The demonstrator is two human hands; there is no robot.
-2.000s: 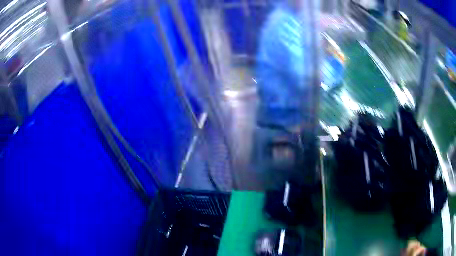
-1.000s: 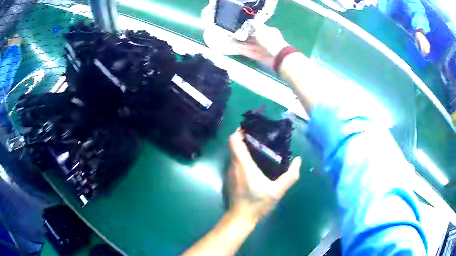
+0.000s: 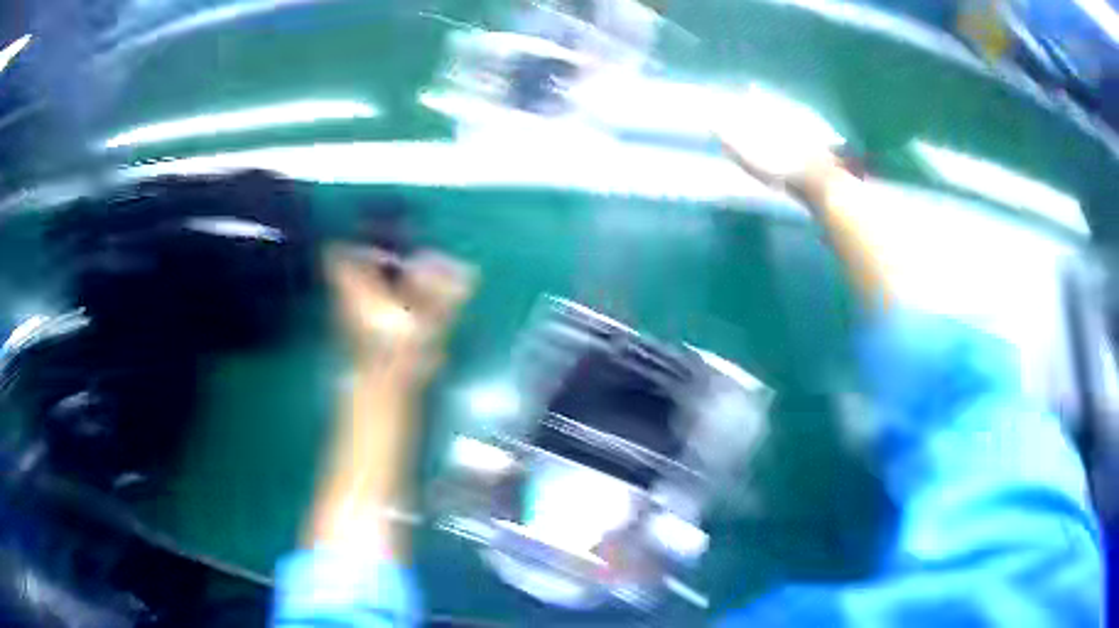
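Observation:
A white-cased unit with a black inside (image 3: 614, 399) lies on the green bench in front of me, strongly blurred. My left hand (image 3: 399, 294) is left of and beyond it, with its fingers closed around a dark part (image 3: 388, 233), mostly hidden and blurred. My right hand (image 3: 785, 147) is stretched out at the upper right, beyond the unit and apart from it. Its fingers merge with white glare, so I cannot tell whether it holds anything.
A heap of black parts (image 3: 184, 264) lies on the green bench mat (image 3: 258, 429) at the left. Another white unit with a dark inside (image 3: 528, 80) is at the back, blurred. Bright light reflections cross the far part of the bench.
The view has shifted and the near white unit has come into sight. My left hand has moved left relative to the heap's side; my right hand is now away from the far unit.

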